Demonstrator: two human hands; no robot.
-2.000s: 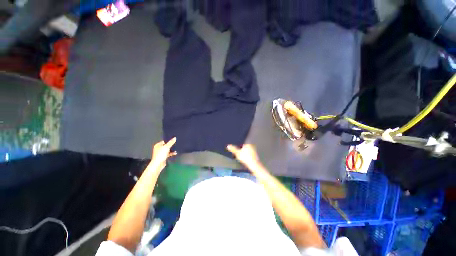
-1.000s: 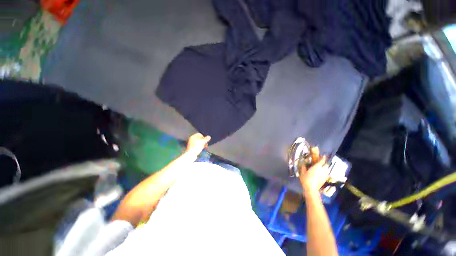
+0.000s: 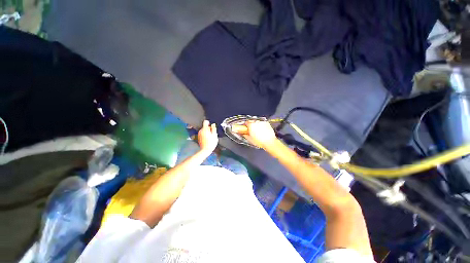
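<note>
The dark navy trousers (image 3: pixel 227 67) lie on the grey padded table cover (image 3: pixel 139 51), with one smooth part reaching the near table edge and crumpled parts beyond. My right hand (image 3: pixel 260 133) grips the handle of the steam iron (image 3: pixel 238 119), which is over the near edge of the trousers, its tip towards my left hand. My left hand (image 3: pixel 207 136) is at the near edge of the cloth, just left of the iron tip. Whether its fingers pinch the cloth is not clear.
A crumpled dark cloth pile (image 3: pixel 376 36) lies at the far right of the table. The yellow steam hose (image 3: pixel 412 167) and a black cable run right from the iron. Blue crates (image 3: pixel 304 221) stand below the near edge. A yellow cloth (image 3: pixel 123 198) lies low at left.
The iron was parked at right, then grasped by my right hand, and is now carried left onto the near edge of the trousers. The near edge of the trousers has been drawn together. The view has turned.
</note>
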